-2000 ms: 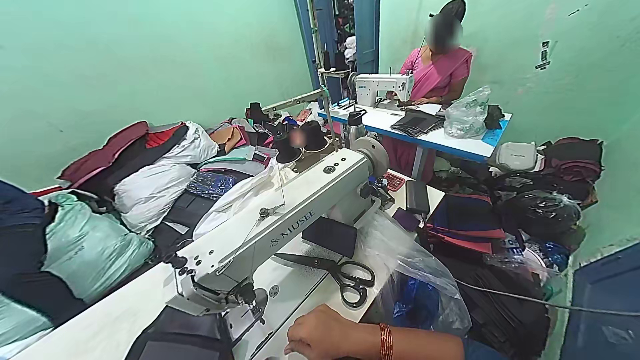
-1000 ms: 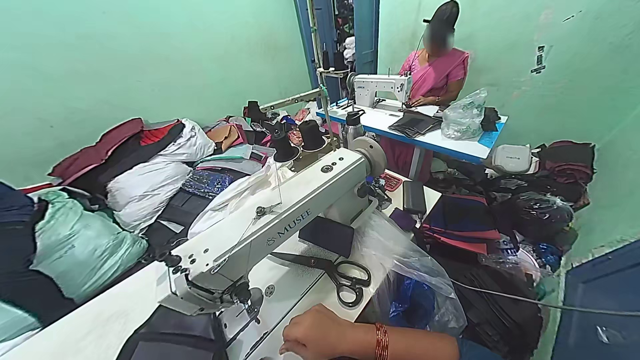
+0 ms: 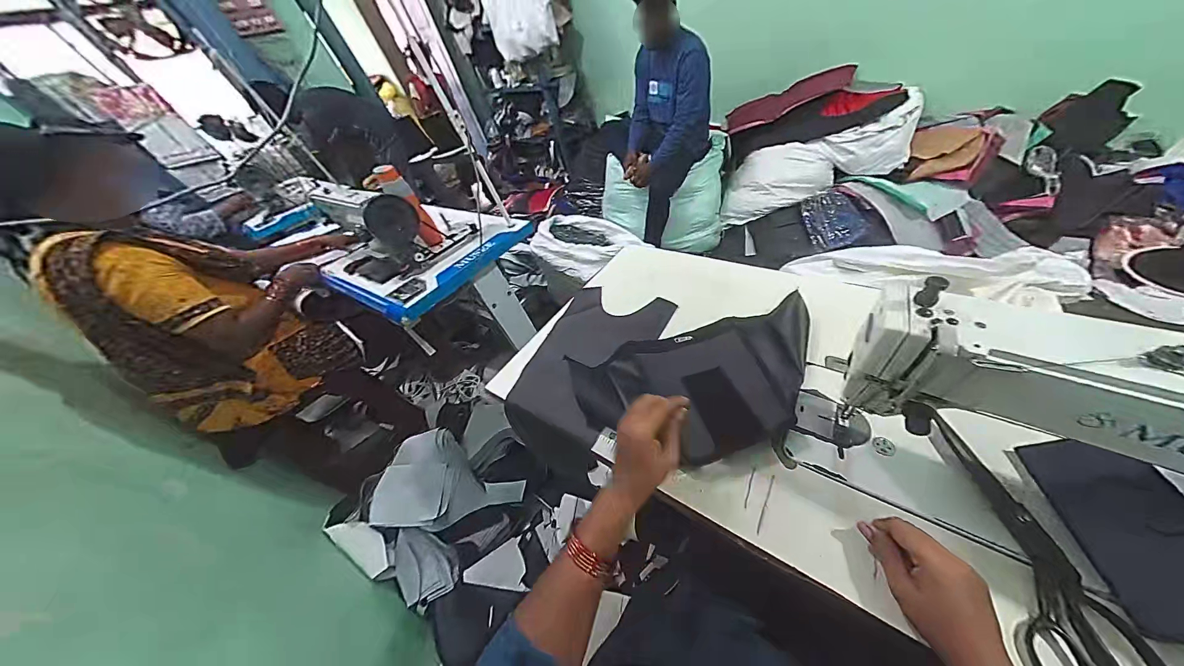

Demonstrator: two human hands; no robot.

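My left hand, with red bangles on the wrist, is over the near edge of dark fabric pieces lying on the white sewing table. Its fingers are curled; whether they pinch anything cannot be told. My right hand is low at the table's front edge, thumb and forefinger close together; any thread between them is too fine to tell. The sewing machine's needle area lies beyond and between my hands. Large black-handled scissors lie right of my right hand, beside a dark fabric piece.
Loose threads lie on the table. Grey fabric scraps are piled below its left side. A person in yellow works at another sewing machine. Another person in blue sits among sacks and cloth heaps behind the table.
The view has swung far to the left. Both hands now show, whereas one hand was visible near the scissors before. The dark fabric left of the needle is now in fuller view.
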